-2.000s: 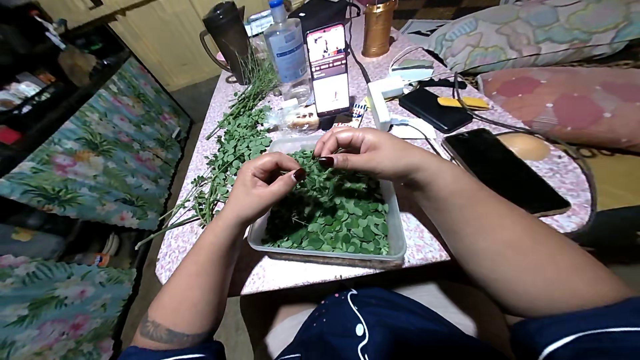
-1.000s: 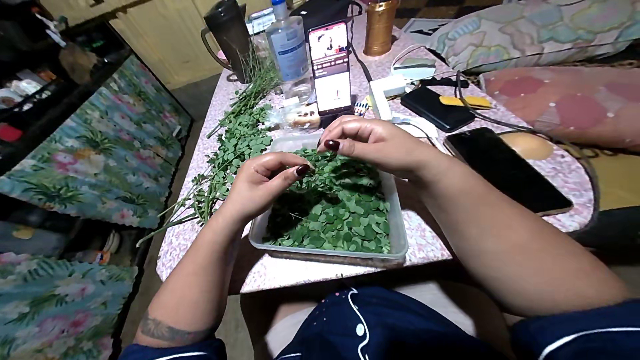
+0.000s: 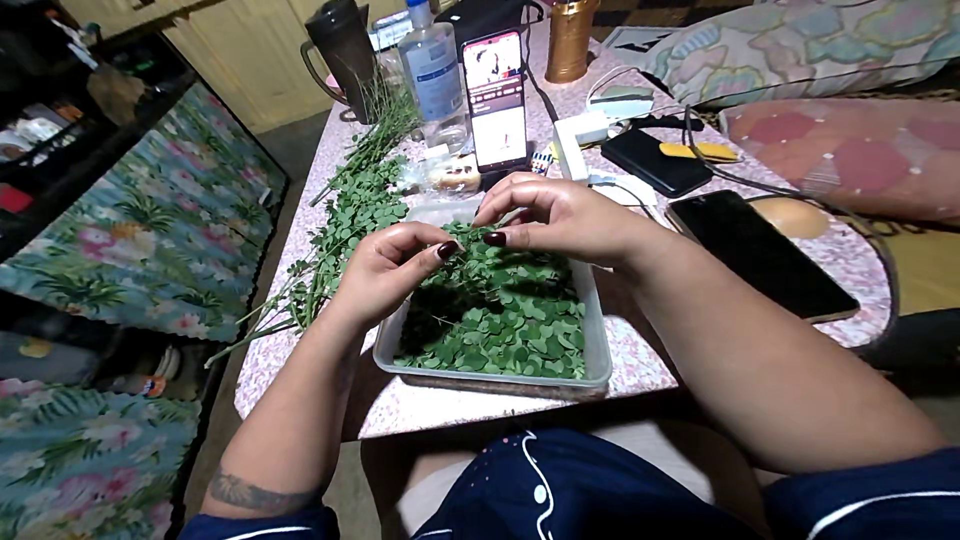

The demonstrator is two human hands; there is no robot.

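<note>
A clear plastic container [image 3: 604,352] full of small round green leaves [image 3: 517,337] sits at the near edge of the table. Over its far left part, my left hand [image 3: 397,266] pinches a leafy green sprig [image 3: 472,251] between thumb and forefinger. My right hand [image 3: 559,217] is close beside it, thumb and fingers at the same sprig's upper end. The fingertips partly hide the stem. Left of the container lies a pile of leafy stems [image 3: 352,217], the thin stalks reaching over the table's left edge.
Behind the container stand a lit phone [image 3: 496,105], a clear bottle [image 3: 433,75], a dark pitcher [image 3: 341,60] and a copper-coloured tumbler [image 3: 570,41]. A wrapped food item [image 3: 454,174] lies before the phone. Rightward are a white power strip [image 3: 571,150], cables, a black pouch [image 3: 656,161] and a dark smartphone [image 3: 761,255].
My right hand's fingers have shifted slightly over the container. Both hands remain close together above the leaves.
</note>
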